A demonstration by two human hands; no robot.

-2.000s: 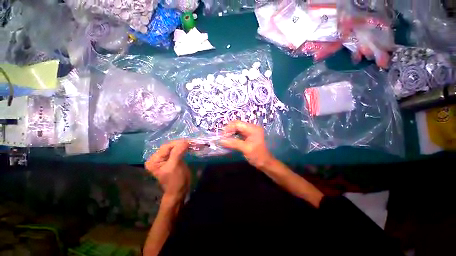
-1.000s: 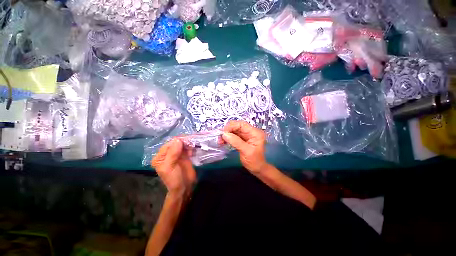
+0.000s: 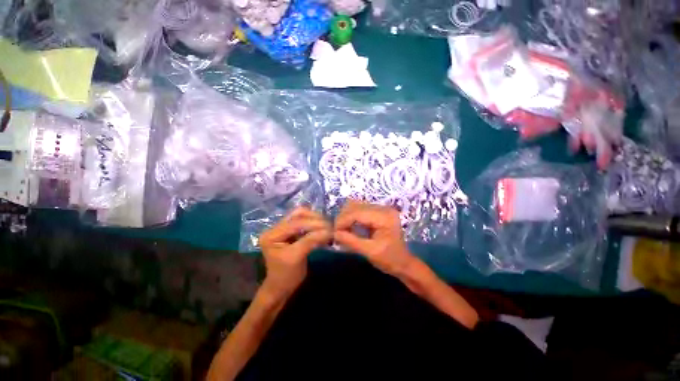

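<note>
My left hand and my right hand meet at the fingertips over the front edge of the central pile. They pinch a small clear zip-lock bag that is mostly hidden by the fingers; its contents cannot be made out. Coiled white cables with round white heads lie loose on a clear sheet just beyond my hands. A stack of empty red-edged bags lies on a large clear bag at the right.
A bulging clear bag of packed coils lies left of the pile. Flat printed bags are at far left. At the back are blue plastic, a green spool, white paper and red-edged bags. A dark cylinder is at right.
My hands have come closer together, and the bag that showed stretched between them is now mostly hidden. The view has shifted, so the bench things appear farther right.
</note>
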